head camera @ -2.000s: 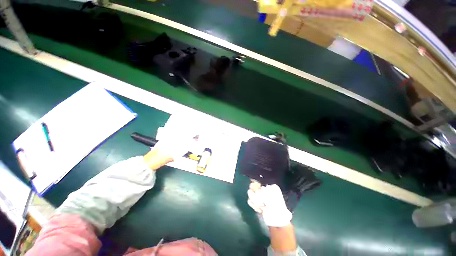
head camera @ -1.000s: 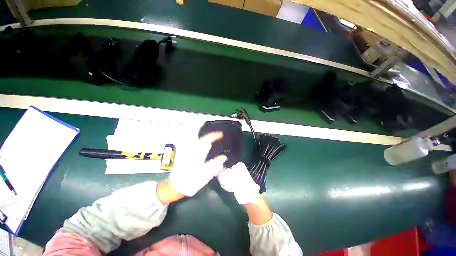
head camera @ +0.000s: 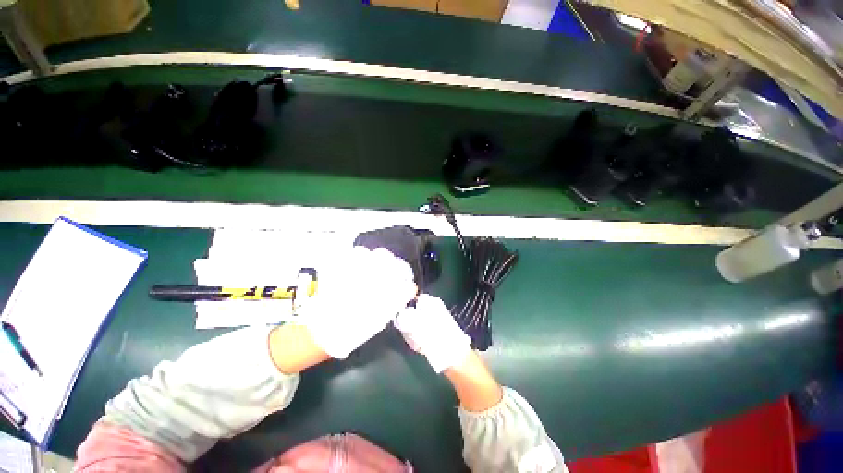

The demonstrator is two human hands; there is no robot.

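A black socket block (head camera: 396, 242) stands tilted on the green bench in front of me, partly hidden behind my gloved hands. My left hand (head camera: 362, 300), in a white glove, is wrapped over the block and holds it. My right hand (head camera: 433, 333), also white-gloved, has its fingertips together at the block's near lower edge; what they touch is hidden. The tied black cord bundle (head camera: 484, 286) lies right of the block, its plug (head camera: 434, 205) on the pale rail.
A hammer (head camera: 226, 292) lies on white paper (head camera: 250, 249) at left, beside a clipboard (head camera: 69, 309) with a pen (head camera: 20, 347). Beyond the pale rail (head camera: 323, 219), the conveyor (head camera: 370, 129) carries black units. A pale bottle (head camera: 760, 253) and red bin (head camera: 749, 443) are at right.
My left hand has moved from the hammer onto the block, which is now tilted up between both hands. Units on the conveyor have shifted left. The view has turned.
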